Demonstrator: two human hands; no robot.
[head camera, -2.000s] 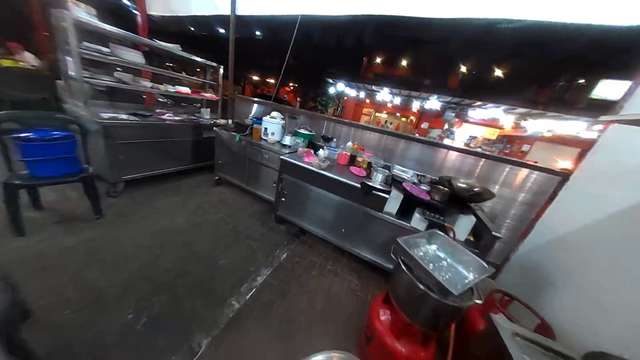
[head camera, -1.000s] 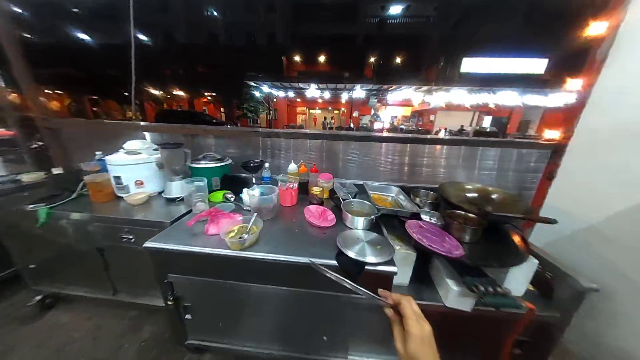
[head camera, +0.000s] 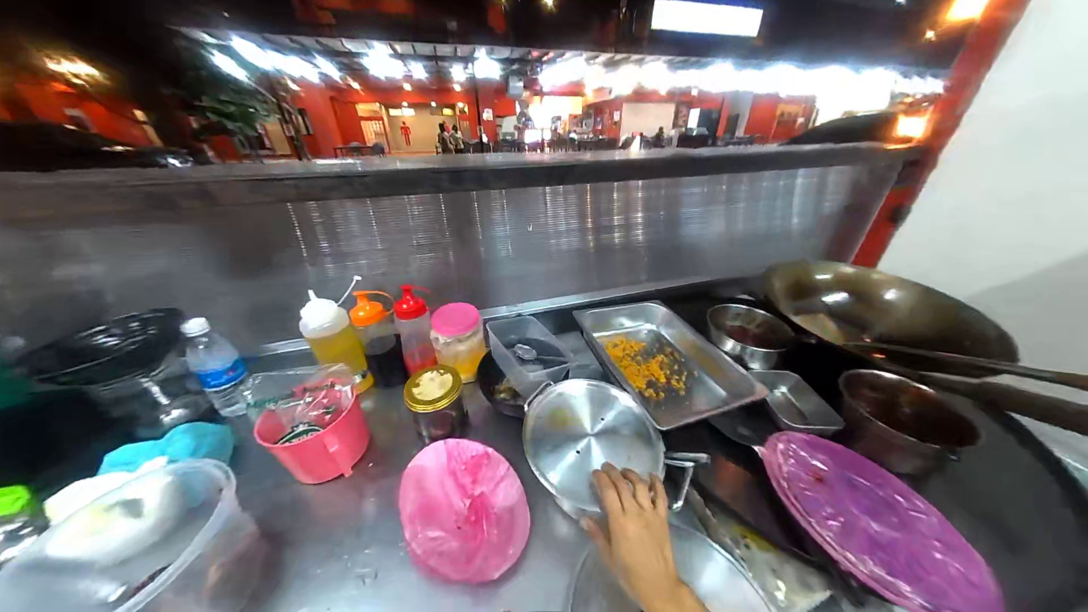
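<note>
My right hand (head camera: 633, 527) reaches in from the bottom, palm down, its extended fingers over the near rim of a two-handled metal pot (head camera: 586, 433). No object shows between its fingers; whether they press on the rim cannot be told. Beneath the wrist lies a round metal lid or pan (head camera: 710, 578), partly cut off. Left of the pot is a round item under pink plastic (head camera: 464, 510), with a gold-lidded jar (head camera: 435, 399) behind. A metal tray (head camera: 663, 365) holding orange-yellow bits lies behind and right of the pot. My left hand is out of view.
A large wok (head camera: 892, 314) and a dark saucepan (head camera: 905, 421) stand at right, near a purple plastic-covered plate (head camera: 875, 518). Squeeze bottles (head camera: 336, 336), a pink measuring cup (head camera: 314, 442), a water bottle (head camera: 217, 370) and a clear tub (head camera: 204, 544) are at left. A metal splashguard (head camera: 510, 238) runs behind.
The view has moved closer to the counter. One second ago my right hand held a long metal utensil; that utensil no longer shows, and the hand is now at the pot.
</note>
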